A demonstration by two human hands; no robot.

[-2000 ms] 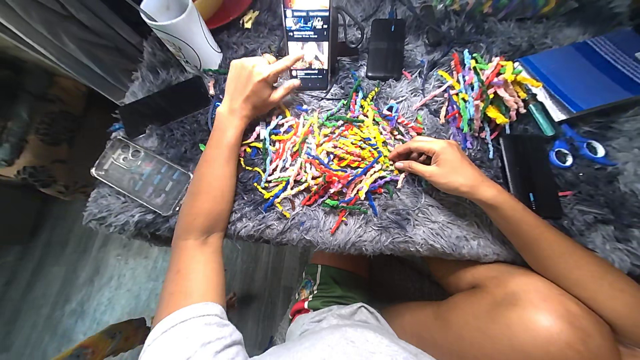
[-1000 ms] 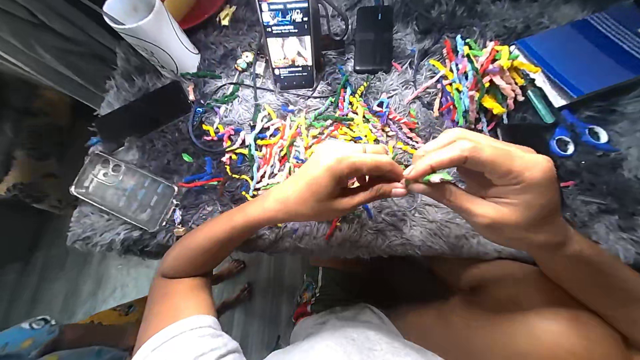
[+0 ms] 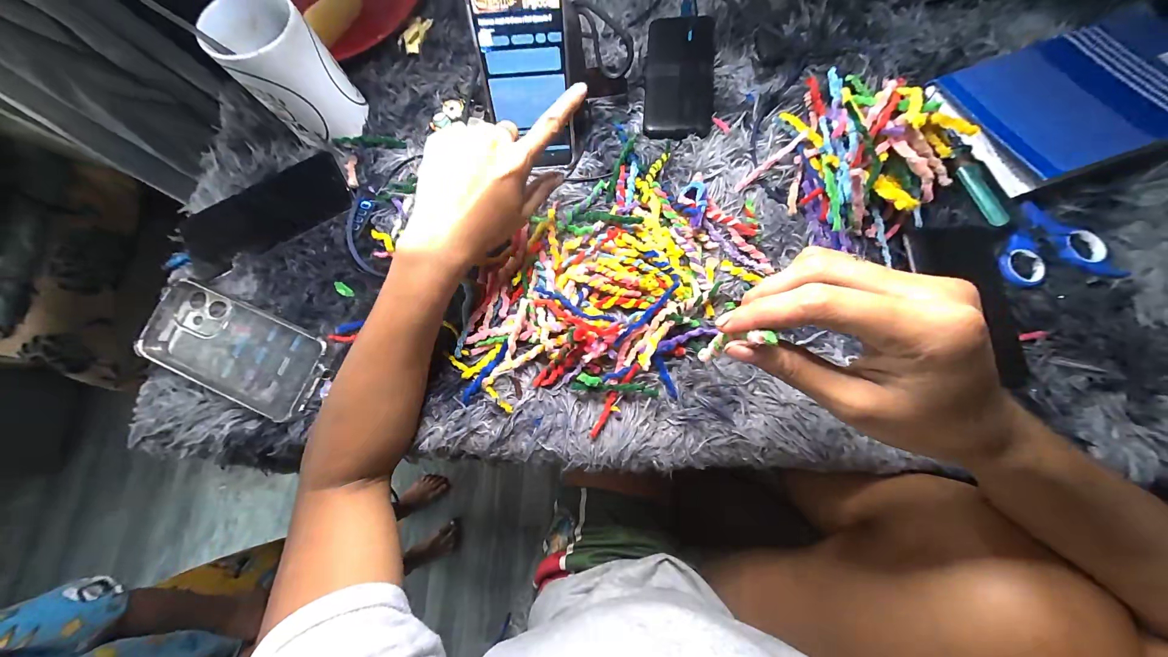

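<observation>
My left hand point(image 3: 484, 182) holds nothing; its index finger is stretched out over the right edge of a propped-up smartphone point(image 3: 529, 73) with a lit screen. Between finger and thumb of my right hand point(image 3: 858, 342) is a short green and white twisted fuzzy strand point(image 3: 744, 338). Below and between the hands lies a loose heap of twisted fuzzy strands point(image 3: 611, 283) in many colours, on a grey shaggy cover. To the upper right, a second pile of such strands point(image 3: 867, 151) lies beside blue-handled scissors point(image 3: 1068, 246).
A clear phone case point(image 3: 234, 349) and a dark phone point(image 3: 265, 214) lie at left, near a white cup point(image 3: 283, 68) and a red plate point(image 3: 374, 27). A black power bank point(image 3: 680, 78) and a blue notebook point(image 3: 1049, 100) lie farther back. Another person's feet point(image 3: 429, 516) show below the edge.
One second ago both hands met over the heap with a green strand between them. My left hand has since moved up to the phone, whose screen picture has changed; my right hand keeps the strand.
</observation>
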